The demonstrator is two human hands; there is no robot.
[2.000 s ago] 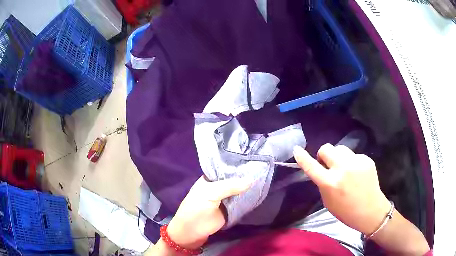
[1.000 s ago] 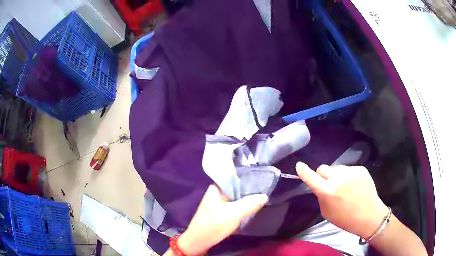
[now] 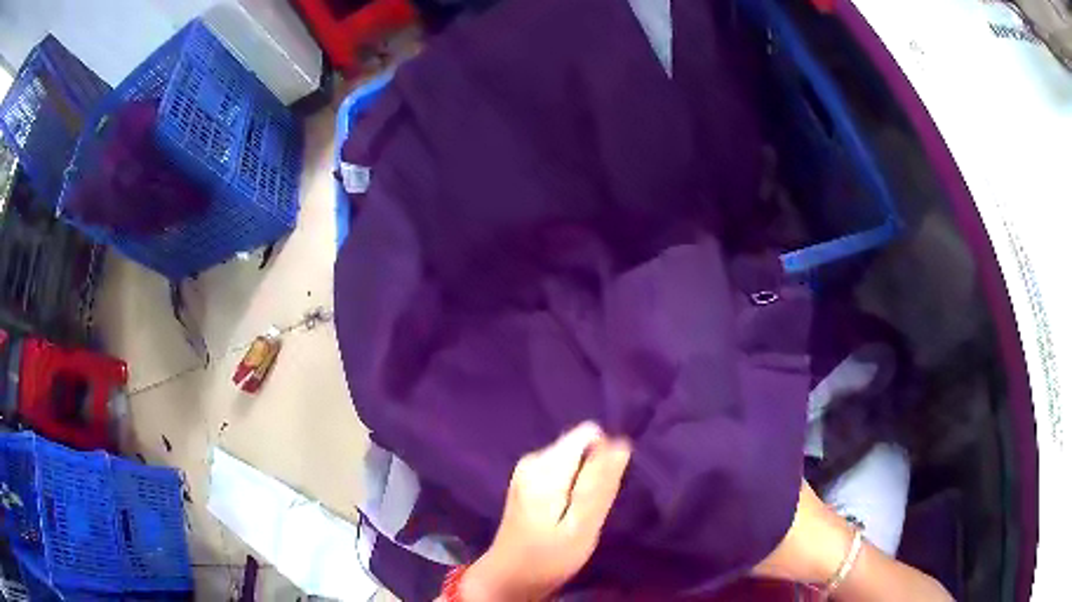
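Note:
The dark purple garment piece (image 3: pixel 705 388) lies over my lap and over the rim of a blue crate (image 3: pixel 841 249), purple side up. My left hand (image 3: pixel 564 500) is at its lower middle, fingers bent and pinching the purple cloth; the fingertips are slightly blurred. My right hand is under the cloth at lower right; only the wrist with a bracelet (image 3: pixel 849 559) shows. Its fingers and anything in them are hidden. A small pale ring-like mark (image 3: pixel 764 298) shows on the cloth near the crate corner.
A white table (image 3: pixel 999 141) with a dark red edge curves along the right. Blue crates (image 3: pixel 241 147) and another blue crate (image 3: pixel 100 517) stand on the floor at left, with a red stool (image 3: pixel 71 394). A red-yellow item (image 3: pixel 256 362) and white cloth (image 3: pixel 282 529) lie on the floor.
The purple cloth has been turned over the grey bunched part, which no longer shows. My right hand has gone under the cloth, and the thin tool is out of sight.

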